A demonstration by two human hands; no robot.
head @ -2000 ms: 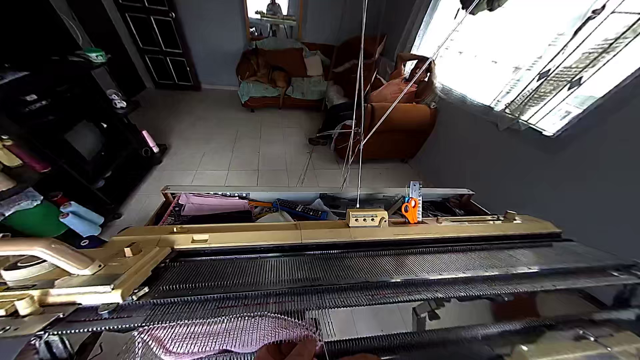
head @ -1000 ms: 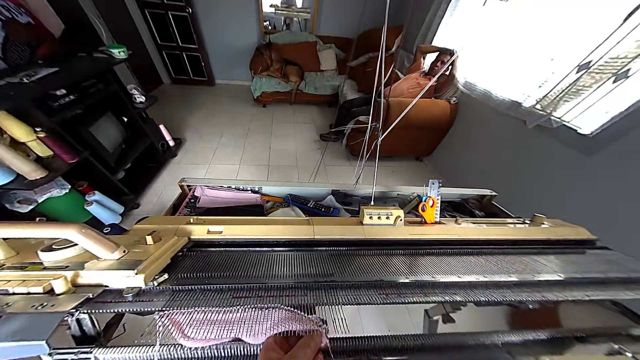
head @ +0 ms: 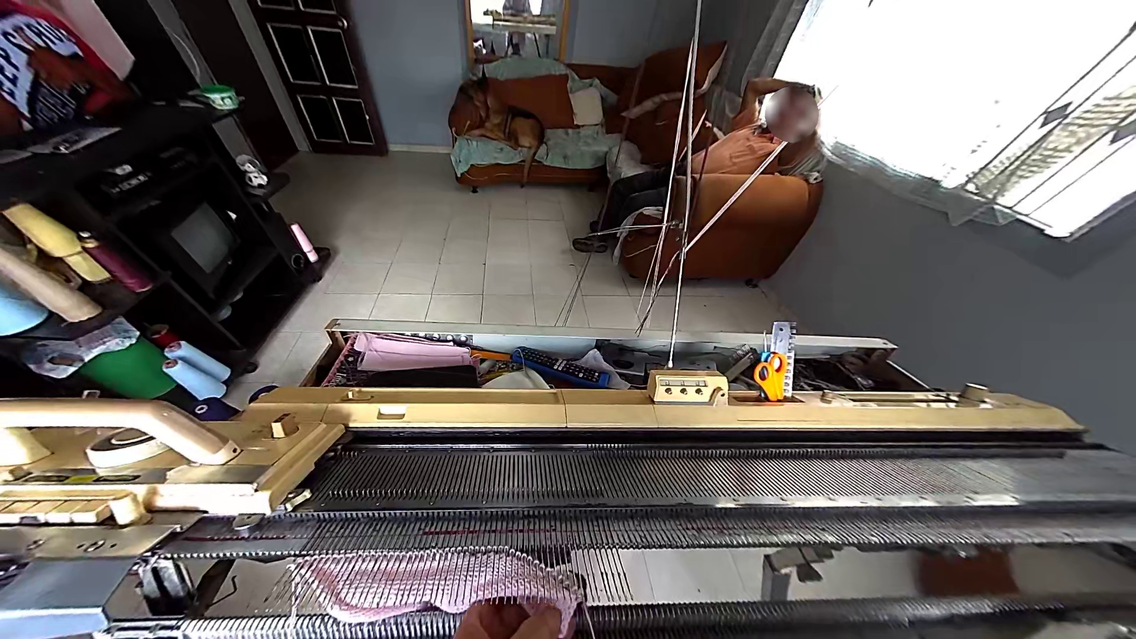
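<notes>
Pink knitted fabric [head: 399,581] hangs from the needles of a knitting machine's needle bed [head: 550,475], at the lower left of the middle. What looks like my left hand [head: 510,619] pinches the fabric's lower right part between thumb and fingers; the rest of the hand is cut off by the bottom edge. Several needles [head: 603,572] stick out just right of the fabric. The beige carriage [head: 186,453] sits at the bed's left end, away from the hand. My right hand is not in view.
Yarn strands [head: 679,222] run up from behind the machine. Orange-handled scissors [head: 770,373] stand upright beside a ruler [head: 783,342] near a row counter [head: 688,387]. A tray behind holds pink cloth [head: 413,352] and a remote control [head: 561,366]. A person [head: 741,146] sits in an armchair; a dog [head: 506,124] lies on a sofa.
The hand at the fabric's lower right shows more than in the earliest frame. The seated person's raised arm and head have shifted. The view has moved somewhat.
</notes>
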